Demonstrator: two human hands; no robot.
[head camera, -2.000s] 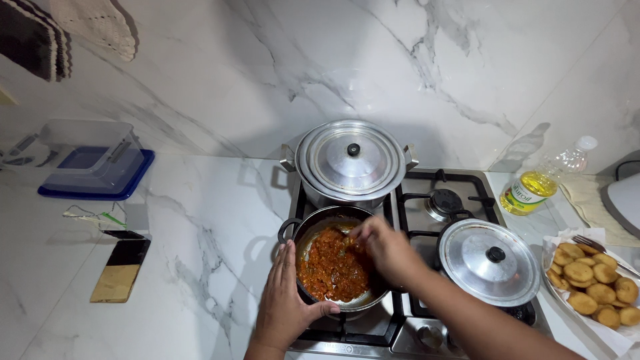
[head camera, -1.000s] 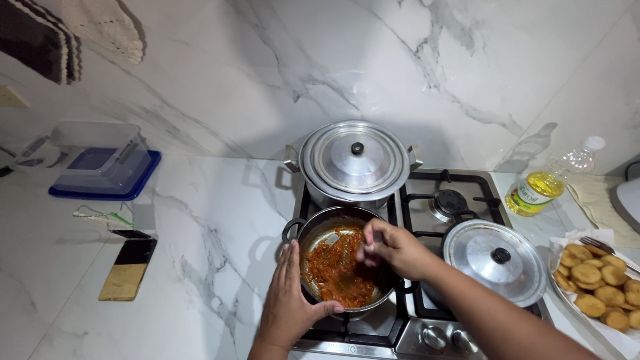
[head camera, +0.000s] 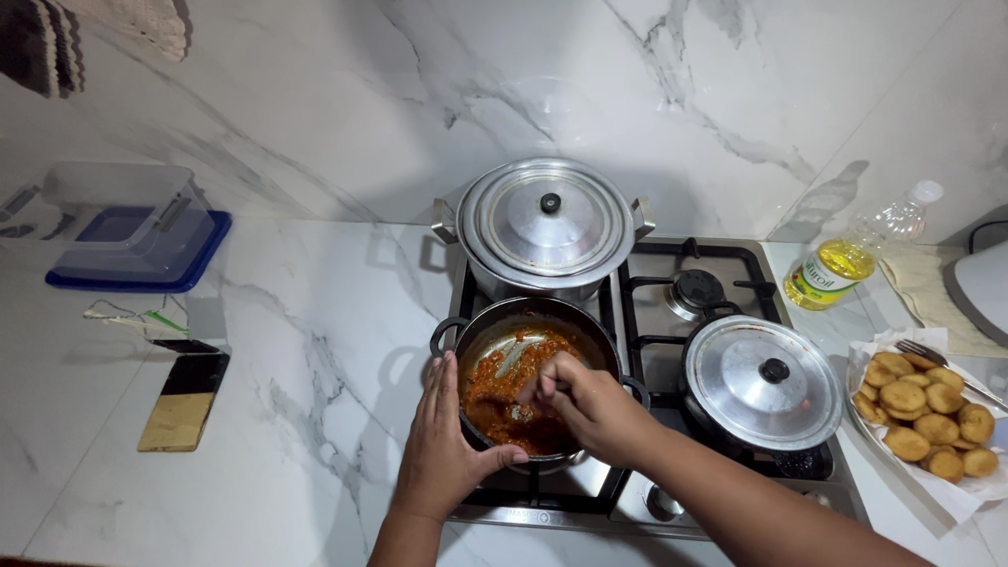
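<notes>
A dark two-handled pot (head camera: 583, 319) sits on the front left of the gas stove, with a chunky red-orange sauce (head camera: 492, 386) inside. My left hand (head camera: 445, 441) lies flat along the pot's left and near rim, thumb stretched to the right and fingers pointing away from me. Over the pot's right half is my right hand (head camera: 587, 402), its fingers curled together as if round a thin handle; the utensil itself is mostly hidden by the hand and sauce. Some of the pot's bottom shows through the sauce near the far side.
Behind stands a large lidded aluminium pot (head camera: 551, 260); a smaller lidded pot (head camera: 740, 394) is at right. Farther right are an oil bottle (head camera: 839, 268) and a paper-lined plate of fried rounds (head camera: 937, 429) with a fork (head camera: 925, 354). A plastic container (head camera: 134, 228) and a phone (head camera: 185, 402) lie left.
My right hand has shifted about over the pot, and the sauce has been moved, baring part of the bottom. My left hand stays at the rim.
</notes>
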